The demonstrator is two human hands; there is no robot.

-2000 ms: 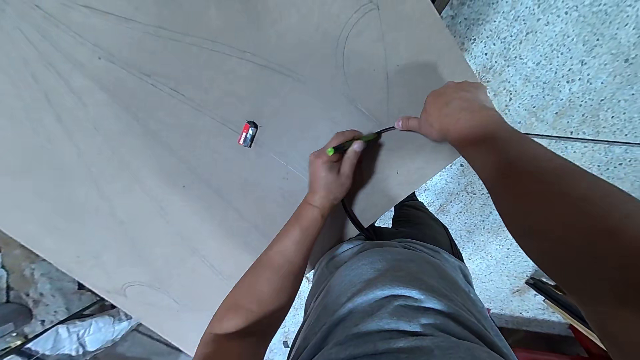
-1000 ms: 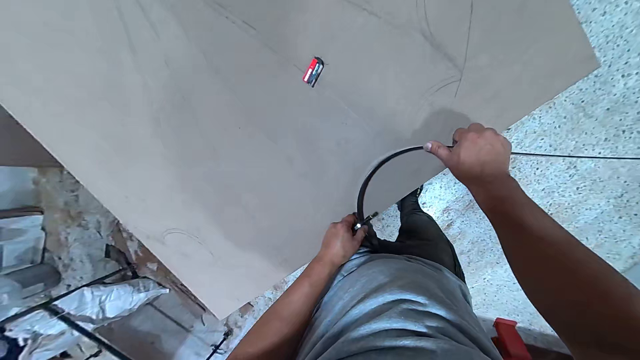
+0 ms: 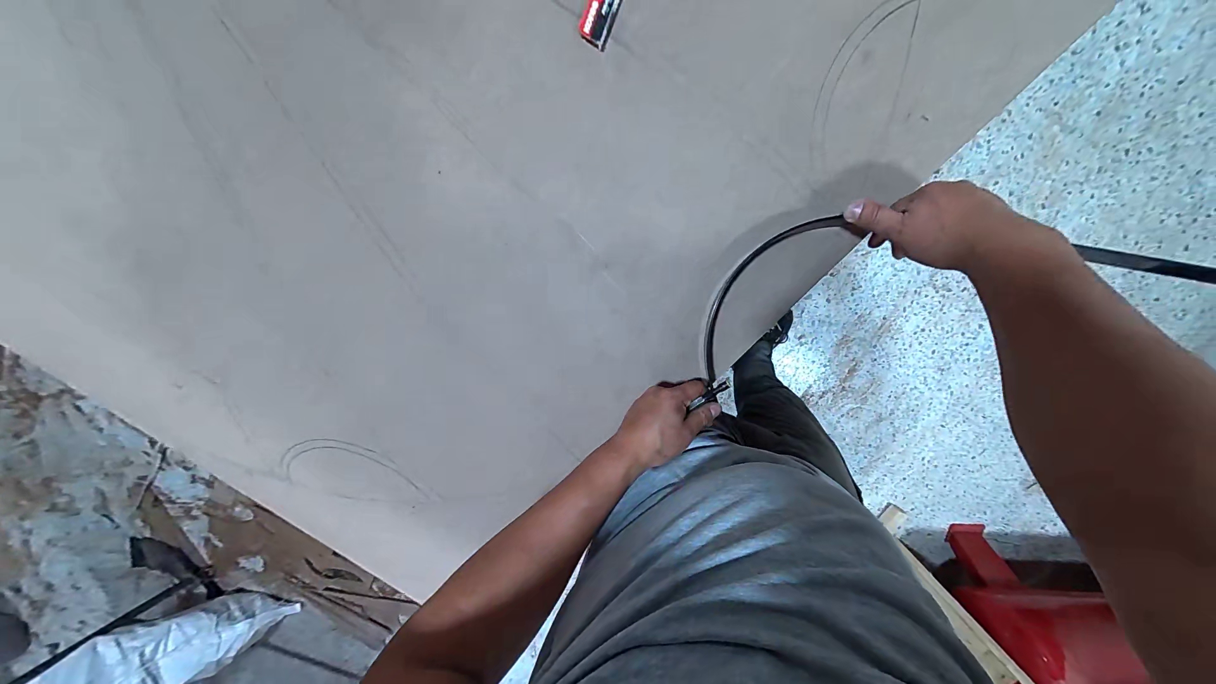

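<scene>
A thin black flexible strip (image 3: 730, 280) is bent into an arc over the corner of a large light-brown board (image 3: 494, 285) bearing drawn pencil lines. At the board's edge near my waist, my left hand (image 3: 670, 418) grips one end of the strip, along with a small dark item between its fingers that is too small to name. Farther right, my right hand (image 3: 936, 226) holds the strip with the thumb along it, and the strip runs on past the hand over the floor. A small red and black box (image 3: 600, 21) lies on the board at the top.
Speckled terrazzo floor (image 3: 1121, 123) shows to the right of the board. A red metal object (image 3: 1045, 617) and a wooden batten (image 3: 950, 608) are at the lower right. At the lower left are a silvery plastic sheet (image 3: 180, 636) and debris on the floor.
Two seconds ago my left hand held a green-tipped pen on the board; it has since drawn back to the board's edge near my waist. The strip now bows in an arc between both hands.
</scene>
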